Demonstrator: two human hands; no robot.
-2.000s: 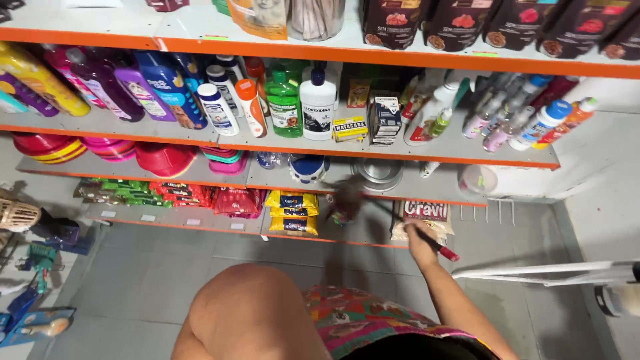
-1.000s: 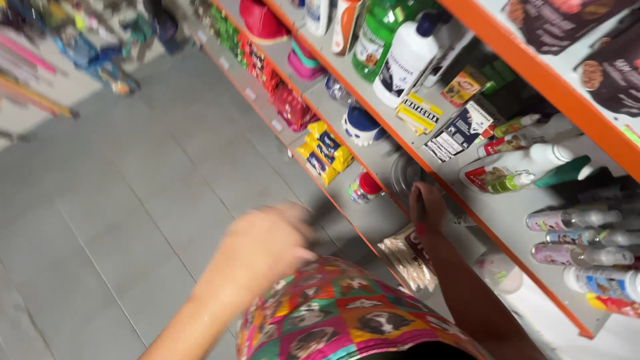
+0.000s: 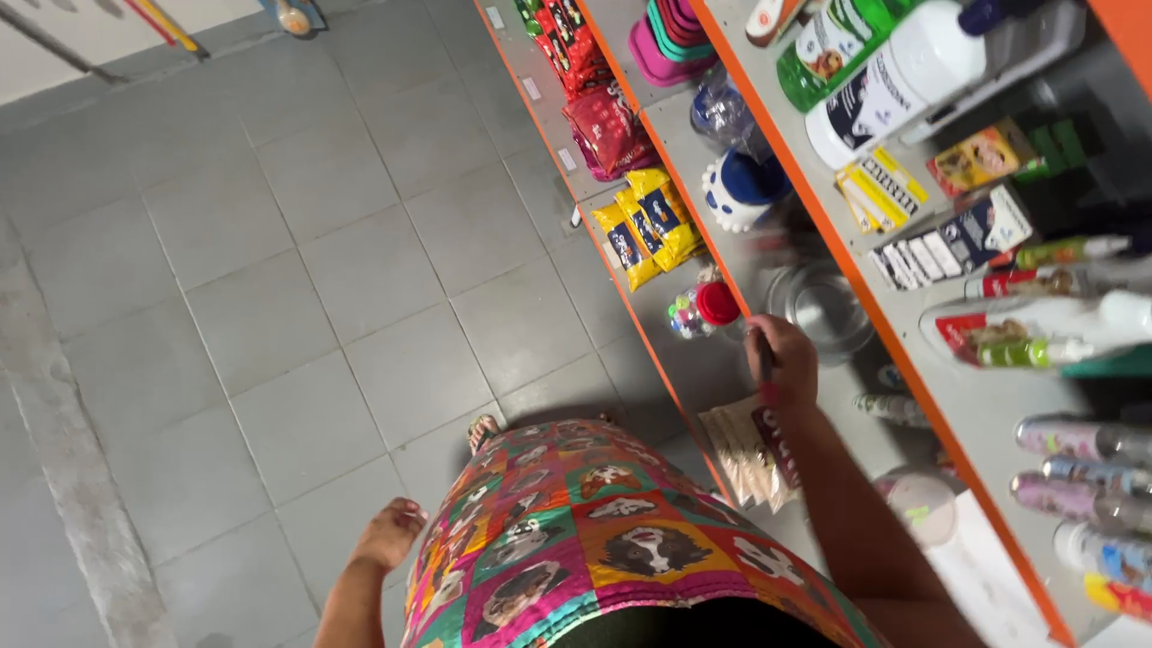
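My right hand (image 3: 785, 364) is closed around the dark, thin handle of a tool, in front of the orange-edged shelves. The tool's far end is blurred near the dog bowl, so its kind is unclear. Close to that hand are a clear jar with a red lid (image 3: 717, 304), a round metal dish (image 3: 819, 310) and a blue and white paw-print bowl (image 3: 742, 189). Below it lie beige packets (image 3: 742, 450). My left hand (image 3: 391, 533) hangs beside the dog-print apron (image 3: 621, 531), fingers loosely curled, holding nothing that shows.
Yellow packets (image 3: 646, 229) and red packets (image 3: 607, 130) lie on the lowest shelf. Above stand a white bottle (image 3: 900, 81), a green bottle (image 3: 832, 49) and a yellow box (image 3: 882, 189). An orange shelf edge (image 3: 864, 288) runs diagonally. Grey floor tiles (image 3: 360, 288) spread at left.
The view has turned strongly since two seconds ago. My left hand, raised in front of the apron one second ago, is now lower at its side. My right hand still holds the handle.
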